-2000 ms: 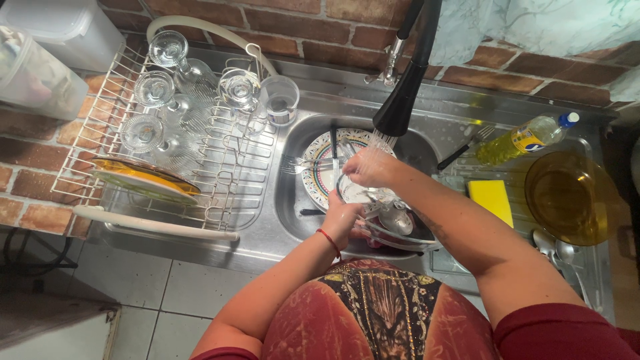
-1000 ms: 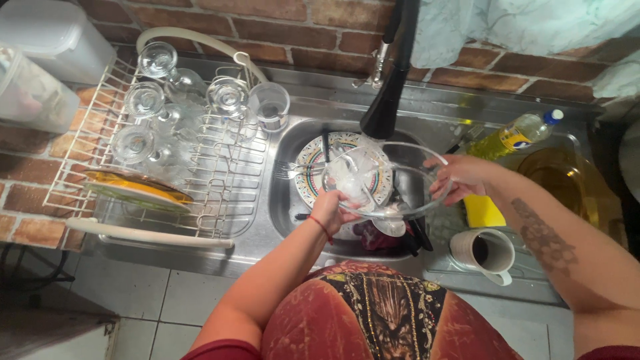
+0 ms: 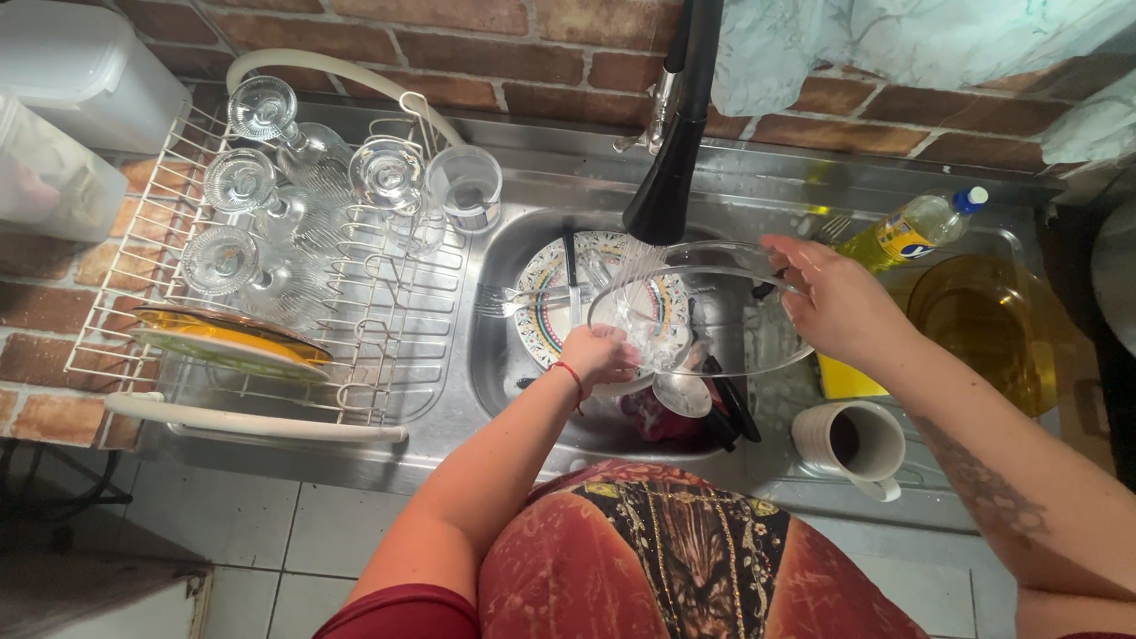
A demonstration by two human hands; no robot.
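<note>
A clear glass bowl [image 3: 770, 362] is tilted over the sink, under the black faucet head [image 3: 658, 200]. My right hand [image 3: 830, 302] grips its right rim. My left hand [image 3: 599, 355] is at the bowl's lower left side; the fingers are partly seen through wet glass, and whether they grip it is unclear. Below, in the steel basin, lies a plate with a patterned rim [image 3: 539, 315], with a knife [image 3: 571, 271] and forks [image 3: 501, 303] on it. A spoon [image 3: 683, 395] and black-handled utensils [image 3: 729, 399] lie near the basin's front.
A wire dish rack [image 3: 257, 430] at left holds upturned stemmed glasses [image 3: 238, 180], a clear cup [image 3: 465, 189] and plates [image 3: 231, 342]. On the right stand a white mug [image 3: 812, 435], a yellow sponge [image 3: 843, 377], a bottle of yellow liquid [image 3: 905, 232] and an amber glass dish [image 3: 985, 328].
Two seconds ago both hands were together over the basin with cutlery; now the right hand holds the glass bowl. The white mug has come into view on the right, where my right arm was.
</note>
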